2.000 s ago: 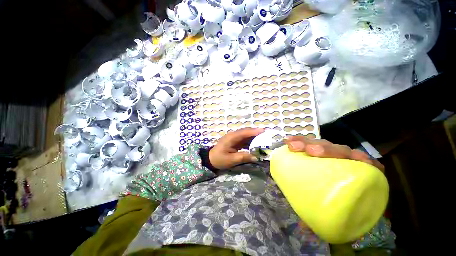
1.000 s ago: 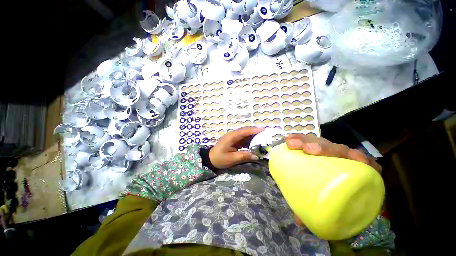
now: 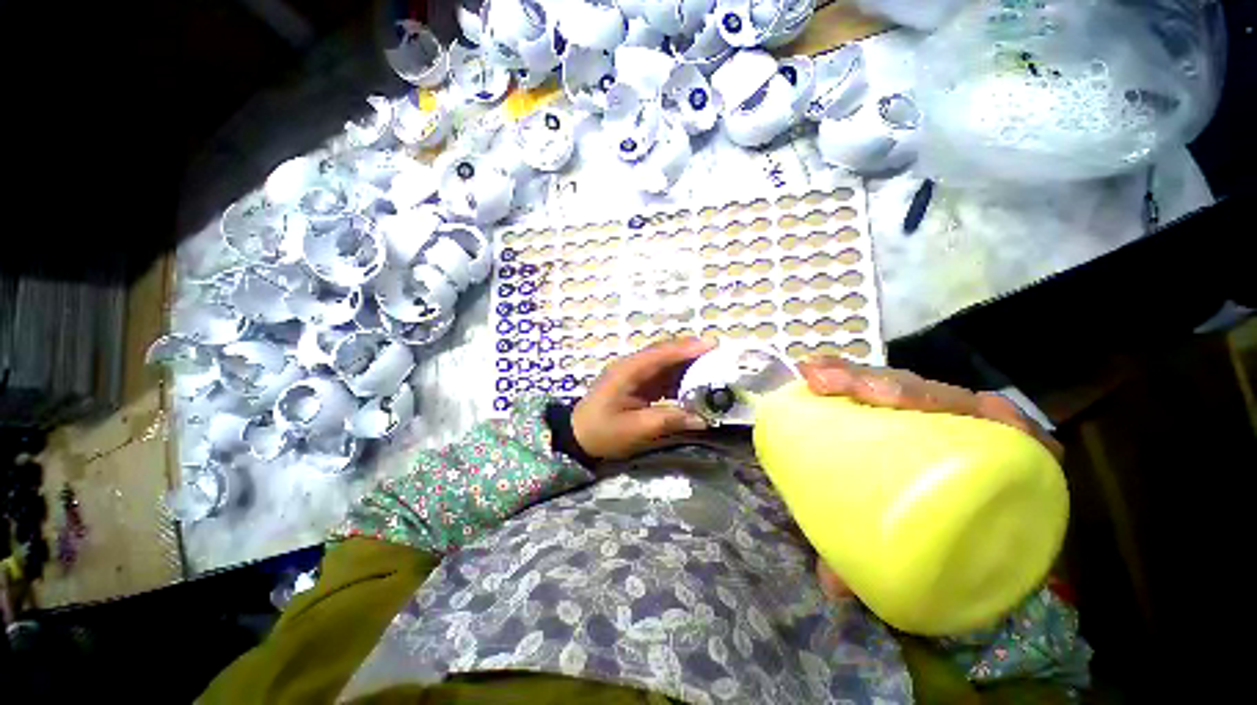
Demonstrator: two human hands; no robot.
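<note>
My left hand (image 3: 627,402) holds a white plastic shell (image 3: 738,366) between thumb and fingers in front of my apron. A dark round eye disc (image 3: 718,400) shows in the shell. My right hand (image 3: 924,397) is wrapped round a large yellow squeeze bottle (image 3: 917,510), its base towards me and its narrow end at the shell. The nozzle tip cannot be made out clearly. The pale punched tray (image 3: 662,282) lies just beyond my hands, with dark-ringed discs in its left columns.
Many white shells (image 3: 345,255) are heaped at the left and back of the bench, some with dark discs. A clear plastic bag (image 3: 1061,103) lies at the back right, with a short black stick (image 3: 918,207) near it. Stacked grey sheets (image 3: 58,338) stand at far left.
The shell in my left hand has turned so the dark disc shows more clearly. The bottle has shifted slightly, and its narrow end is a little further right.
</note>
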